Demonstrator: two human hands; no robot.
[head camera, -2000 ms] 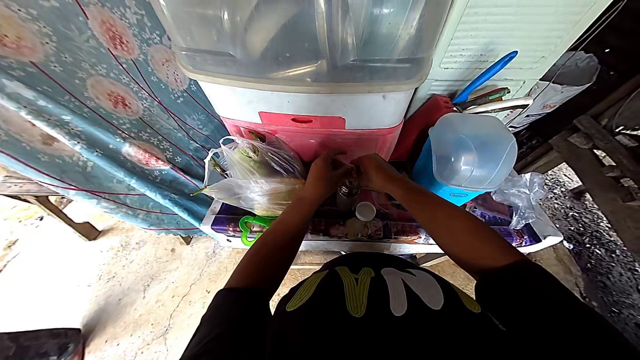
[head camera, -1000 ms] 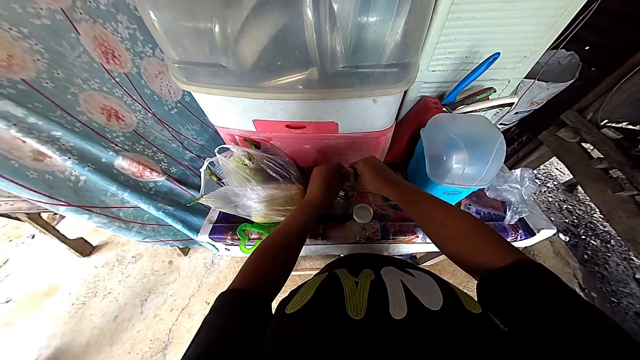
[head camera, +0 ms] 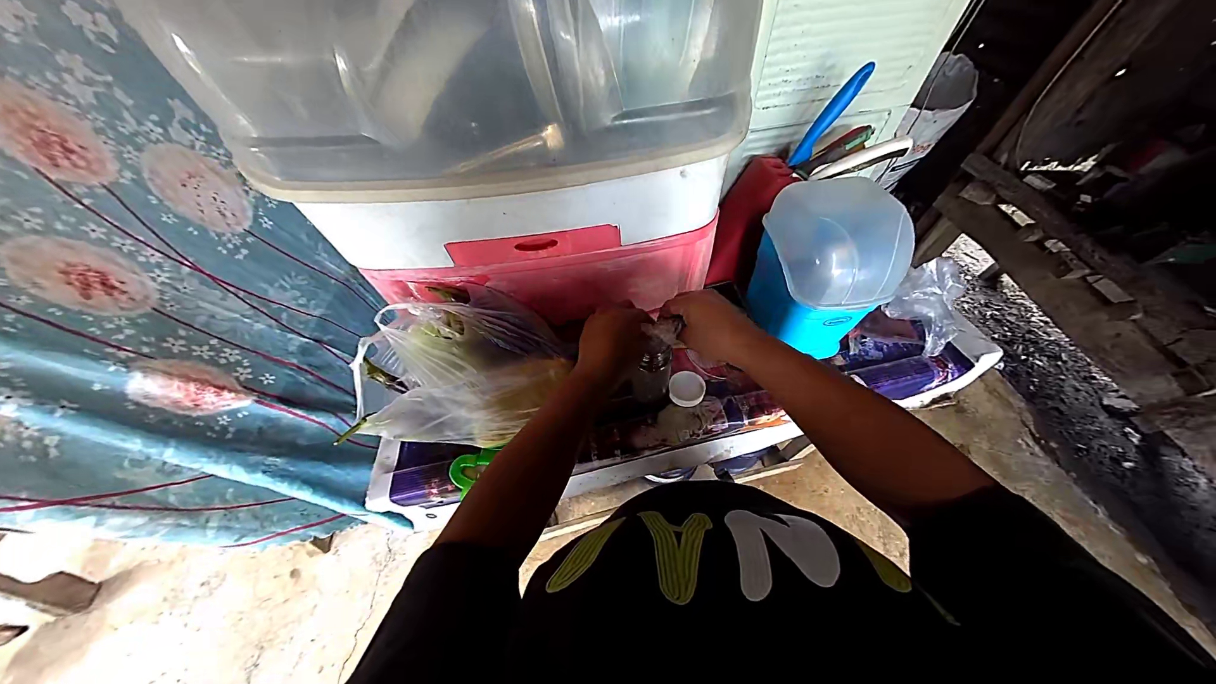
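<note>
My left hand [head camera: 613, 340] and my right hand [head camera: 705, 323] meet over a small clear jar [head camera: 652, 378] that stands on the tabletop. Between their fingers is a piece of crumpled clear plastic [head camera: 663, 330], pinched from both sides at the jar's mouth. Just right of the jar lies a round white cap [head camera: 687, 389]. A clear plastic bag of green produce [head camera: 456, 370] rests left of my left hand. The jar's contents are hard to make out.
A pink and white container [head camera: 570, 256] stands behind my hands, under a large translucent plastic bin [head camera: 475, 85]. On the right are a blue pitcher [head camera: 807, 294], a blue handle [head camera: 836, 109] and a crumpled plastic bag [head camera: 926, 299]. A green plastic object [head camera: 467, 467] lies front left, near the flowered curtain [head camera: 190, 285].
</note>
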